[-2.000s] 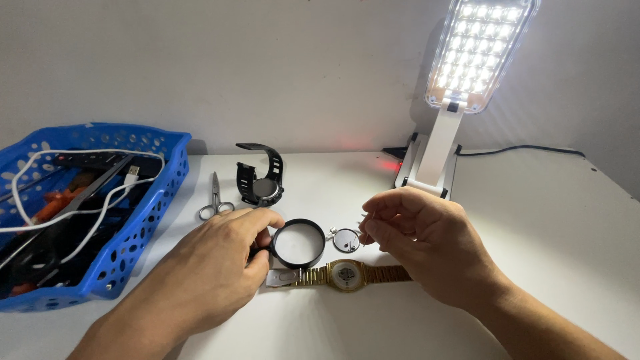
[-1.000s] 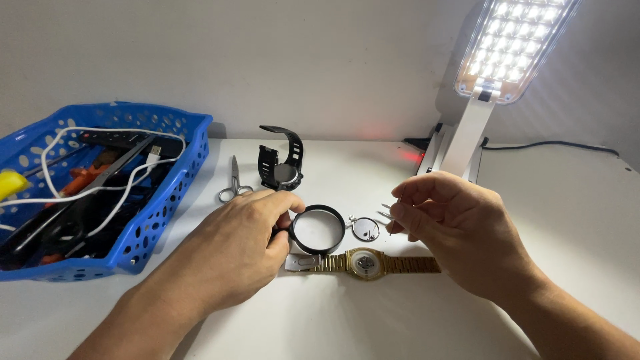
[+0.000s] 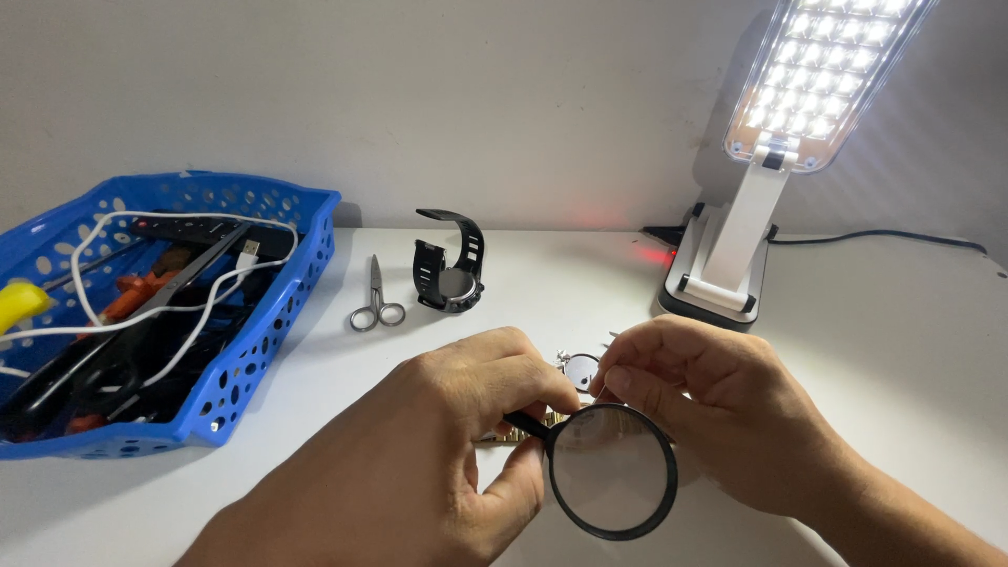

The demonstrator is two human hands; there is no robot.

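Observation:
My left hand [image 3: 472, 425] grips the short black handle of a magnifying glass [image 3: 613, 472], its round lens tilted up in front of my right hand. My right hand [image 3: 693, 402] pinches a thin metal tool, probably tweezers [image 3: 610, 340], whose far part shows above the fingers; what its tip touches is hidden. Just left of the right fingertips lies a small round piece with a dark rim [image 3: 581, 370], tiny parts at its edge. Behind the magnifying glass and my left fingers, part of a gold-coloured metal watch band [image 3: 516, 429] shows; the watch case is mostly covered.
A blue plastic basket [image 3: 268, 339] with tools, a remote control and a white USB cable stands at the left. Small metal scissors [image 3: 376, 295] and a black wristwatch [image 3: 453, 276] lie behind my hands. A lit LED lamp [image 3: 744, 228] stands at the back right, its black cord running right.
My left hand has lifted the magnifying glass from beside the gold watch and brought it toward me, over the watch. My right hand has moved in closer to the lens.

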